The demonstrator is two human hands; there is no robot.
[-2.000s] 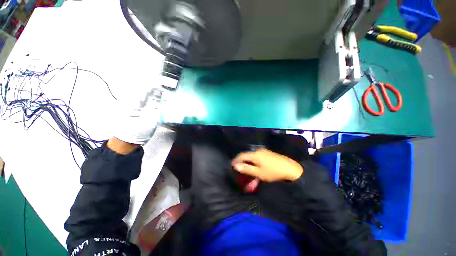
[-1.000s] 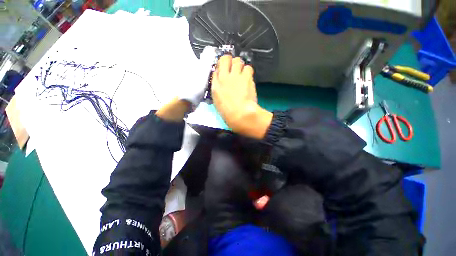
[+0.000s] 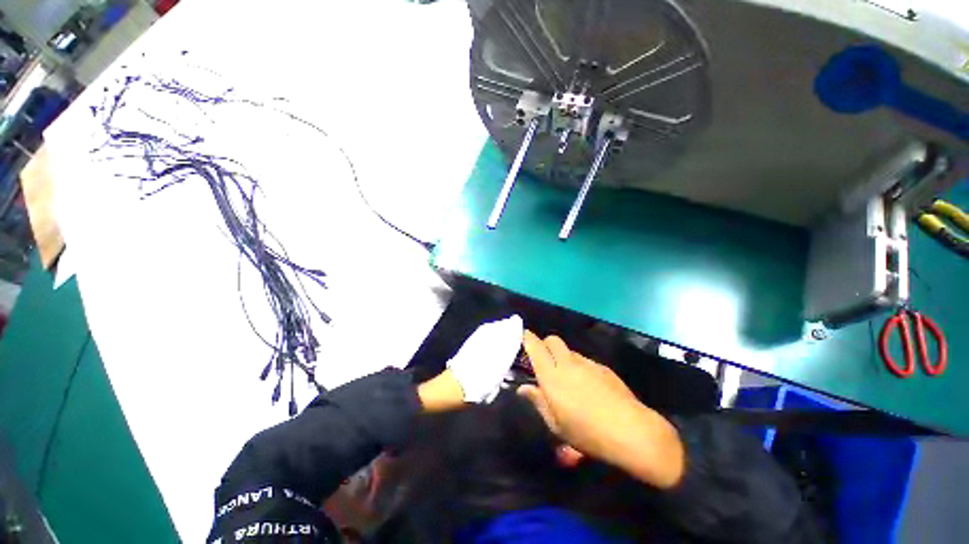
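Observation:
My left hand (image 3: 489, 358), in a white glove, and my bare right hand (image 3: 600, 412) are close together over my lap, below the bench's front edge. Their fingertips meet around a small dark cable coil (image 3: 522, 368), mostly hidden by the fingers and dark against my clothes. The two silver winding prongs (image 3: 515, 175) stick out from the dark slotted disc (image 3: 648, 74) with nothing on them. A bunch of loose black cables (image 3: 260, 250) lies on the white surface at left, with one strand reaching the green bench's edge.
The machine housing (image 3: 765, 138) stands on the green bench (image 3: 638, 266). The upright grey metal block (image 3: 861, 255) is at right, with red-handled scissors (image 3: 912, 342) beside it and yellow-black pliers (image 3: 942, 225) behind. A blue bin (image 3: 893, 468) with black pieces is below the bench's right end.
Both hands have come away from the winding disc, down and toward my body. The prongs, covered by my hands before, are now bare. The view has shifted left.

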